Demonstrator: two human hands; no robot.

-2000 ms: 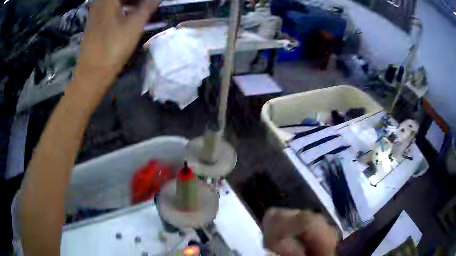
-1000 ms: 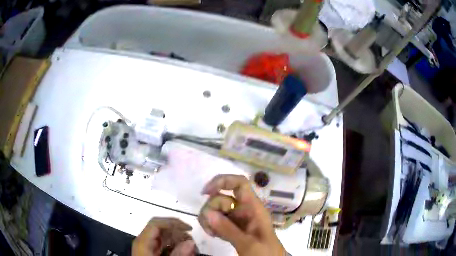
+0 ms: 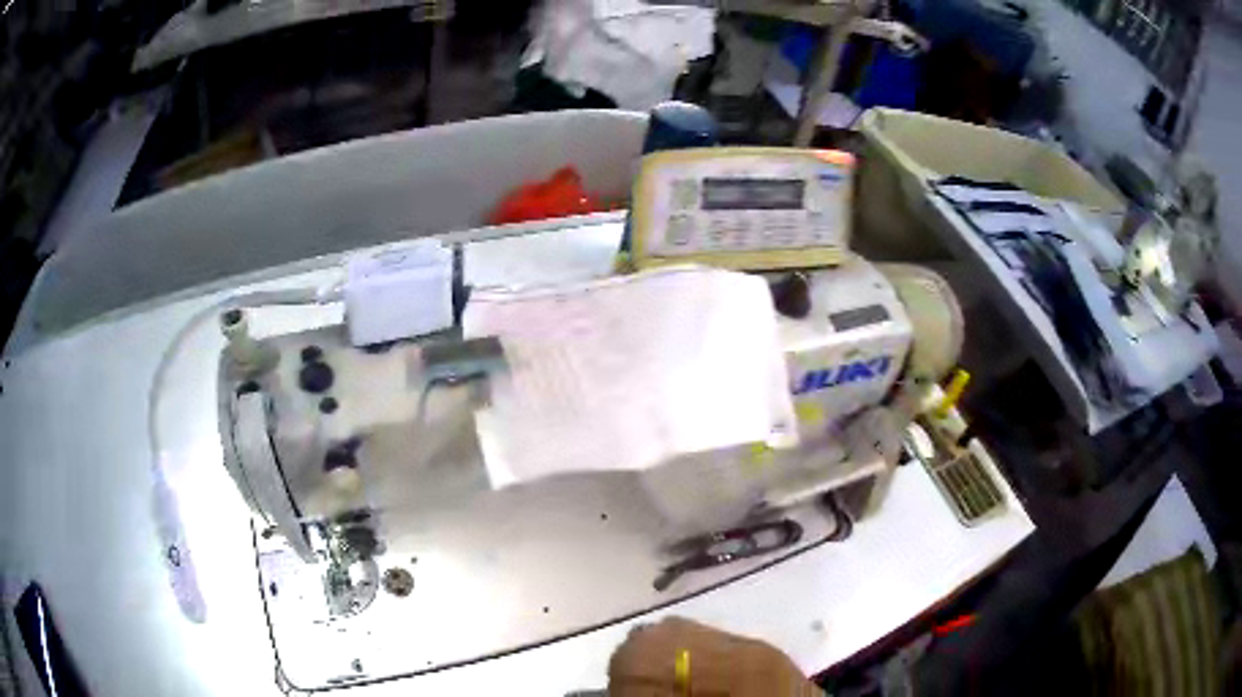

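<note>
The off-white sewing machine head [image 3: 409, 449] with blue JUKI lettering stands across the white table. A paper sheet [image 3: 627, 368] is draped over its arm. Dark tension discs and thread guides [image 3: 327, 388] are on its left end, above the needle area [image 3: 352, 565]. My right hand [image 3: 708, 663], with a yellow ring, is at the bottom edge, in front of the machine and apart from it. It is cut off and its fingertips are hidden, so I cannot tell if it holds anything. My left hand is out of the picture.
The beige control panel [image 3: 742, 211] stands behind the arm, a navy thread cone [image 3: 678, 125] behind it. A white lamp box [image 3: 399, 293] is on the head. A dark slim tool [image 3: 736, 547] lies by the machine base. A slotted tray [image 3: 964, 479] is at right. A pale tub [image 3: 341, 184] lies behind.
The view has swung from above to a lower, closer look at the machine. My left hand has left the picture. My right hand has moved down to the bottom edge.
</note>
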